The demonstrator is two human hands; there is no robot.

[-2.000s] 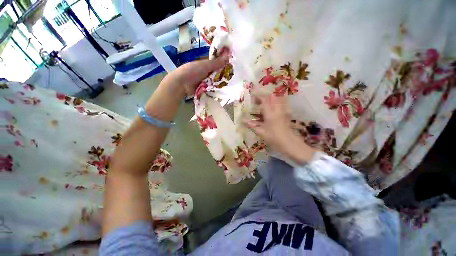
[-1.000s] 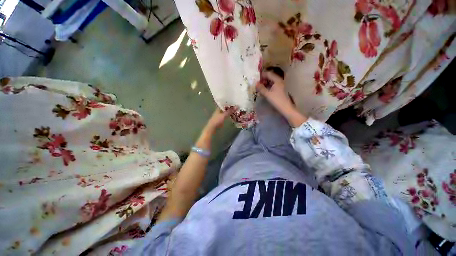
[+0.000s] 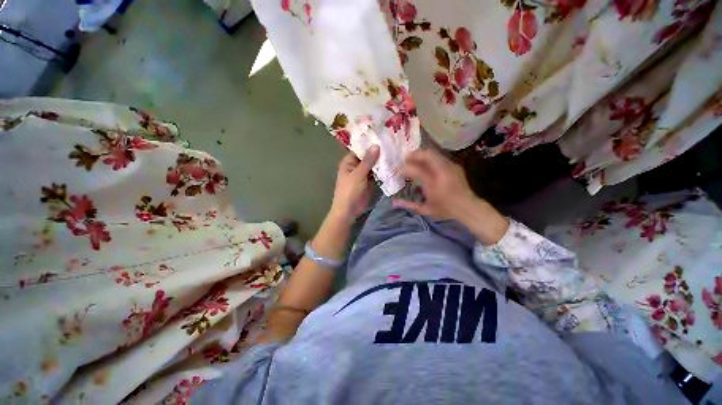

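A cream sleeve [image 3: 340, 67] with red-pink flowers hangs down in front of me. Its cuff end [image 3: 389, 168] lies just above my lap. My left hand [image 3: 355, 180], with a pale bracelet on the wrist, pinches the left edge of the cuff between thumb and fingers. My right hand [image 3: 435, 186] is at the right side of the cuff, its fingers slightly blurred and spread apart; I see no cloth gripped in it. The blouse body [image 3: 475, 71] hangs behind and to the right of the sleeve.
More floral cloth is draped at the left [image 3: 119, 229], and another floral piece lies at the lower right [image 3: 665, 261]. The greenish floor [image 3: 237, 150] shows between the left cloth and the sleeve. Dark stand parts are at the upper left.
The sleeve end has turned from a gathered, bunched shape to a flatter, pointed one. My left hand has moved up onto its edge. My right hand has come lower and opened.
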